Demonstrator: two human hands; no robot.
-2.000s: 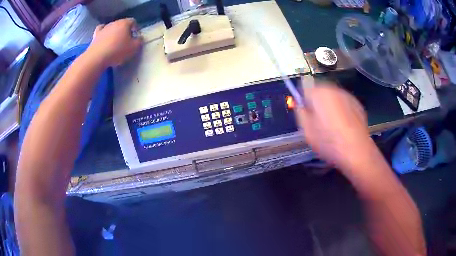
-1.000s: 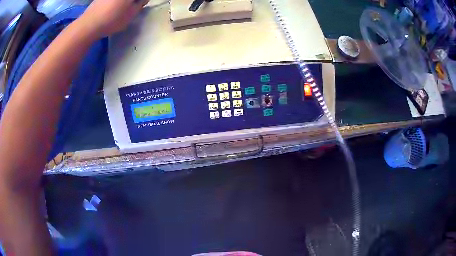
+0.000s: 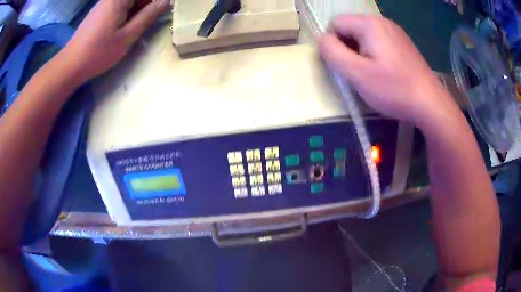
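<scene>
The cream parts counter (image 3: 217,85) stands on the bench with its dark blue front panel facing me. The raised tape guide block (image 3: 240,27) is at the top, with a black locking lever (image 3: 218,14). My right hand (image 3: 380,60) is shut on the pale carrier tape (image 3: 360,128) right of the block. The tape hangs down over the panel's right side, near the glowing power switch (image 3: 375,154), and bends at the front edge. My left hand (image 3: 117,34) is left of the block, fingers bent, fingertips near the frame's top edge; whether it holds tape cannot be seen.
A blue reel (image 3: 54,131) is at the left, partly behind my left forearm. A clear spoked reel (image 3: 485,91) is at the right. A metal handle (image 3: 260,235) sticks out at the bench's front edge. A thin pale strand hangs below at the lower right.
My right hand, out of view one second ago, is back and gripping the tape. The tape's lower part now bends at the counter's front edge. The counter appears larger and lower in view.
</scene>
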